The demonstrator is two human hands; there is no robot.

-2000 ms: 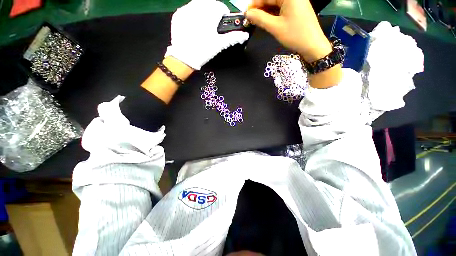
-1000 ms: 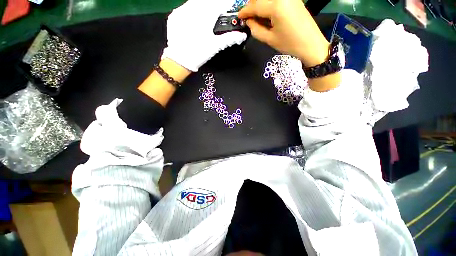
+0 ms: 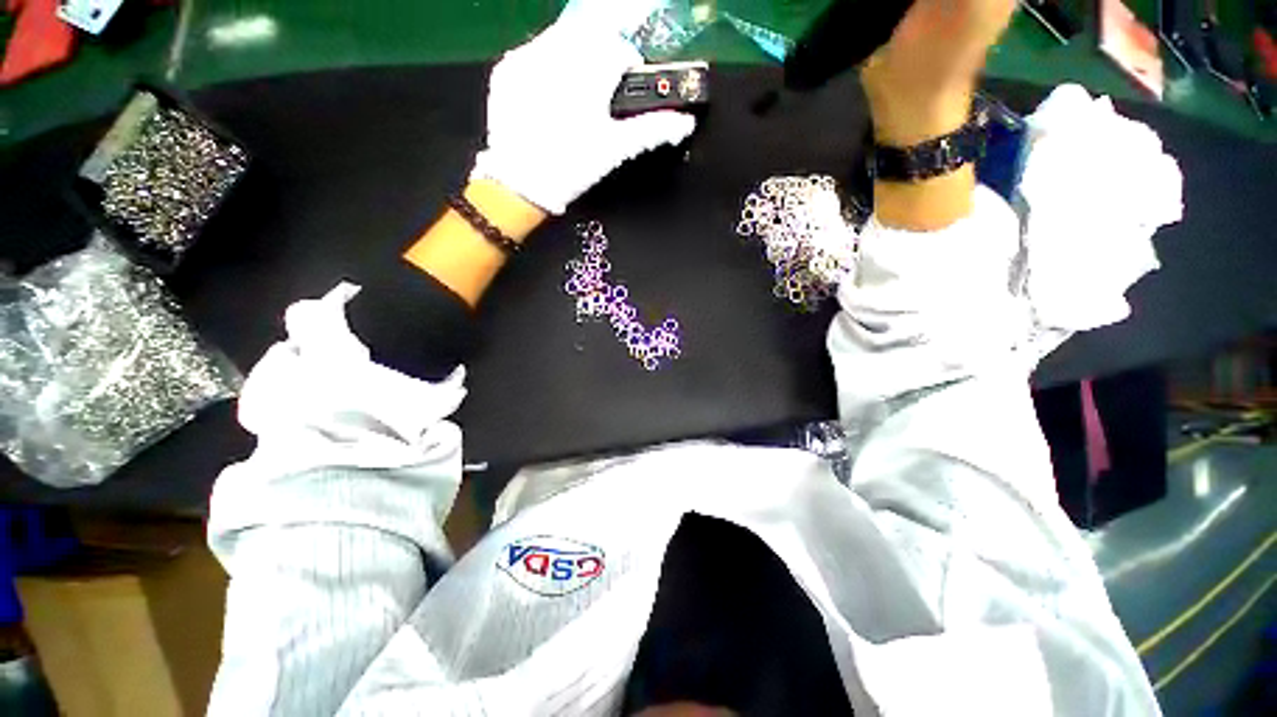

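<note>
My left hand (image 3: 560, 119), in a white glove, holds a small black unit (image 3: 661, 88) at top centre; its upward face shows round fittings, one reddish. My bare right hand (image 3: 936, 63), slightly blurred, is at the top right of the unit, closed around a dark tool (image 3: 840, 49) whose narrow tip points down-left toward the unit, apart from it. A loose heap of pale rings (image 3: 801, 238) lies below my right wrist. A thin straggling cluster of purplish rings (image 3: 616, 297) lies below my gloved hand.
At left are a black box of small silver hardware (image 3: 171, 175) and a clear bag of hardware (image 3: 105, 364). At right, a blue bin (image 3: 1003, 151) is mostly hidden by my wrist, beside a crumpled white cloth (image 3: 1099, 210). Red pieces (image 3: 1129, 49) lie on the green surface.
My right hand has left the unit, moved up and right, and now holds the dark tool. My left hand still holds the unit, nearly level now. The blue bin is more covered.
</note>
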